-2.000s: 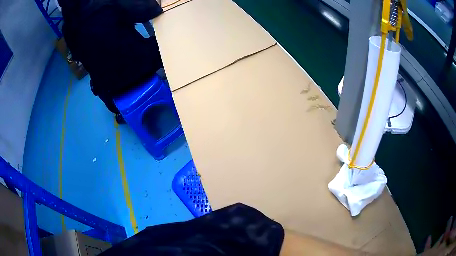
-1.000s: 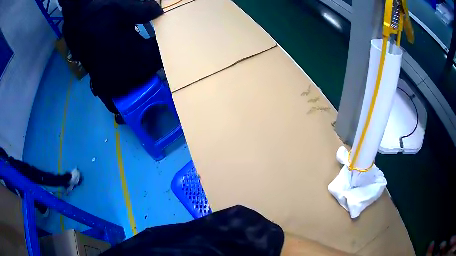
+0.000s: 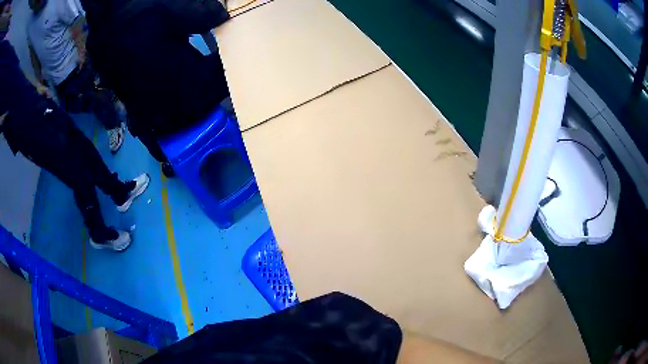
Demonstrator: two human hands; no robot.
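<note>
A caulking gun with a yellow frame [image 3: 548,28] and a thick white tube [image 3: 534,128] leans nose-down against a grey post [image 3: 503,99]. Its lower end rests in a crumpled white cloth [image 3: 506,274] on the cardboard-covered bench [image 3: 355,206]. Neither hand is on the gun. My left sleeve and bare forearm cross the bottom edge; my left hand is out of the picture. A few dark, blurred fingertips, apparently of my right hand [image 3: 631,353], show in the bottom right corner; what they do is hidden.
A white panel [image 3: 579,210] with a curved dark wire lies on the dark green conveyor [image 3: 426,64] behind the gun. A person in black sits on a blue stool [image 3: 202,153] at the far left side of the bench. Two other people stand on the blue floor. A blue perforated seat [image 3: 270,274] touches the bench edge.
The white panel has moved down along the conveyor, more of it now showing beside the gun. Two people have come into view at the left. The gun and cloth have not moved.
</note>
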